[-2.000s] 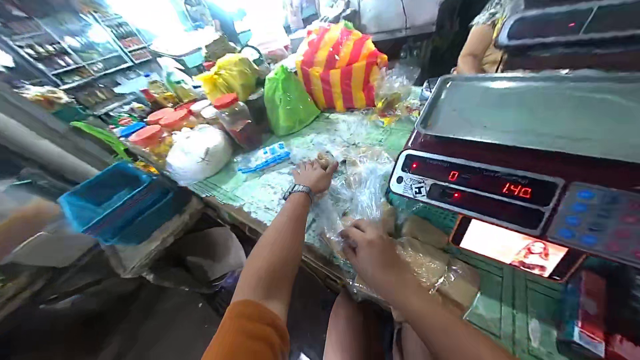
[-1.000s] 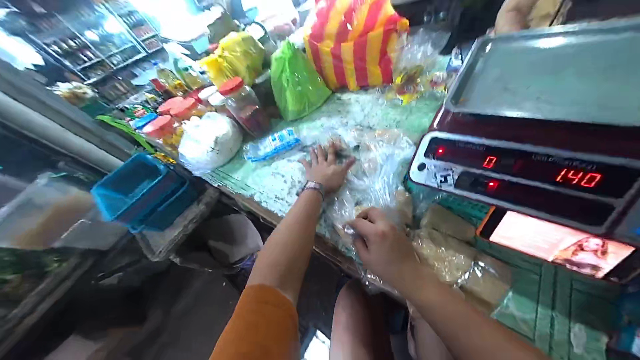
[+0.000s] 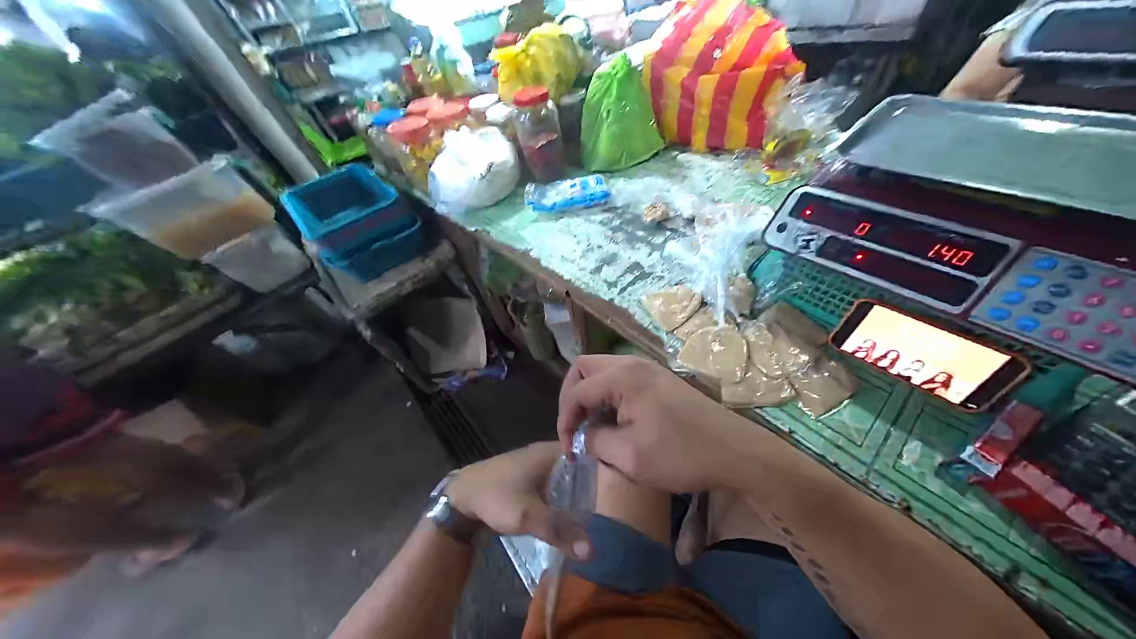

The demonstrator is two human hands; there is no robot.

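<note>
Over my lap, my left hand (image 3: 524, 501) and my right hand (image 3: 643, 426) hold a small clear plastic bag (image 3: 572, 484) between them. The right fingers pinch its upper end, while the left hand grips lower down. Several flat clear bags of light brown powder (image 3: 714, 353) lie at the near edge of the green table (image 3: 568, 240), beyond my right hand. Behind them are crumpled clear plastic bags (image 3: 719, 253) and a small brown lump (image 3: 655, 212). What is inside the held bag cannot be told.
A digital scale (image 3: 905, 240) and a lit phone (image 3: 927, 353) are at the right. Red-lidded jars (image 3: 538, 133), a white bag (image 3: 473, 169), a green bag (image 3: 619, 115) and a striped bag (image 3: 719, 75) line the back. Blue baskets (image 3: 355, 222) stand left; a person's arm (image 3: 985, 71) shows behind the scale.
Both hands have moved off the table to above my lap, with a clear bag between them. The brown powder bags now show more fully. The view has swung left.
</note>
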